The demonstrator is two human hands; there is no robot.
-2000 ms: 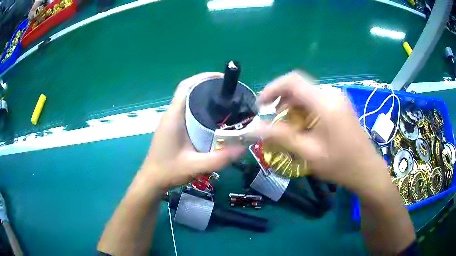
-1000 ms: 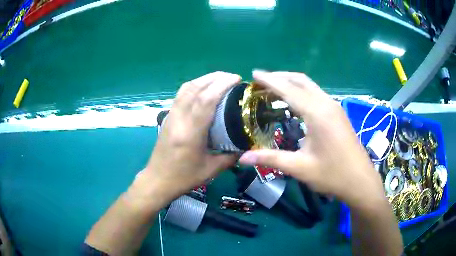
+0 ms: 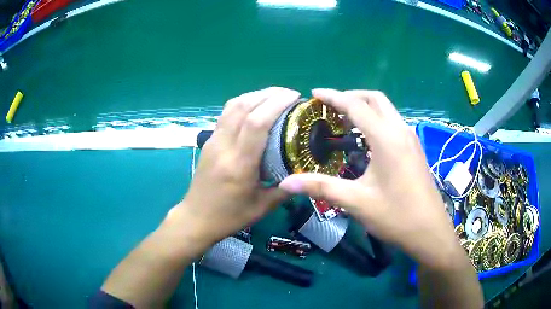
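My left hand (image 3: 232, 154) is wrapped around the grey ridged drum of a microphone body (image 3: 276, 149) held above the bench. A gold trim ring (image 3: 304, 136) sits on the drum's right-facing end, around the black upper stem (image 3: 345, 142). My right hand (image 3: 377, 163) holds the ring's edge, thumb below and fingers above. The black handle (image 3: 205, 139) shows left of my left hand. Two more microphone bodies lie below, one at the left (image 3: 228, 256) and one at the right (image 3: 324, 229), with a small circuit board (image 3: 289, 245) between them.
A blue parts bin (image 3: 531, 181) of gold and silver rings stands at right, with a white cable and plug block (image 3: 458, 178) on it. A pale rail (image 3: 90, 140) crosses behind the hands. Yellow tubes lie on the green belt at left (image 3: 14, 107) and right (image 3: 470, 88).
The microphone body has turned from upright to sideways. The gold ring has moved from my right hand onto the drum's end, around the stem. The yellow tubes have shifted left.
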